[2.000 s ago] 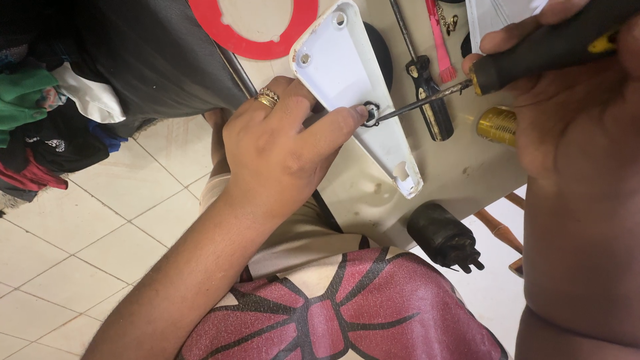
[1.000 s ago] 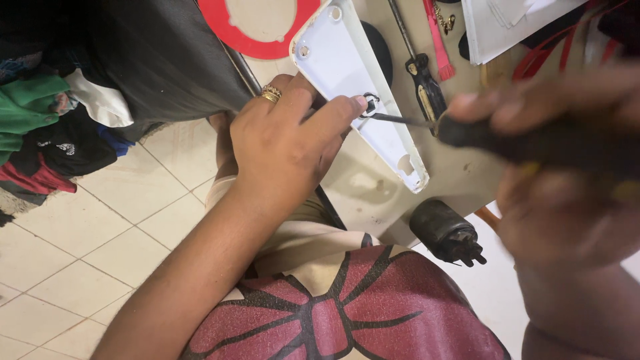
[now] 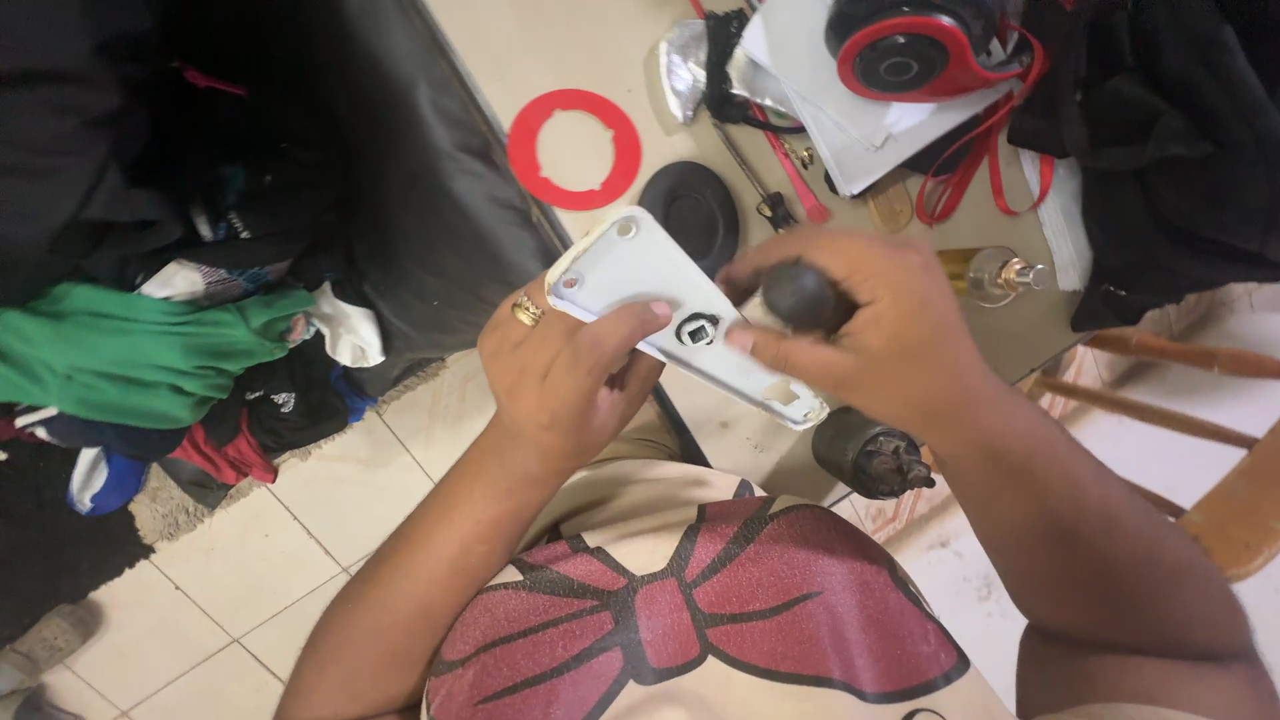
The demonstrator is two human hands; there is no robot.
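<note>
A long white metal door-handle plate (image 3: 660,290) is tilted above the table, with my left hand (image 3: 570,370) gripping its left edge, thumb on its inner face. Near the middle of the plate is a round fitting with a square hole (image 3: 697,331). My right hand (image 3: 860,320) holds a screwdriver (image 3: 800,295) with a dark handle, its butt end toward the camera; the shaft is hidden. The right thumb lies at the plate's right edge, beside the round fitting.
Behind the plate lie a red ring (image 3: 574,150), a black disc (image 3: 692,215) and another screwdriver (image 3: 774,208). A black cylinder (image 3: 868,455) stands near the table's edge. Farther right are a glass bottle (image 3: 985,274), papers (image 3: 850,130) and a wooden chair (image 3: 1180,400).
The screwdriver's tip was at the round fitting in the earlier frames. My right hand has turned it so that its handle end faces the camera. The view has shifted, showing more of the table.
</note>
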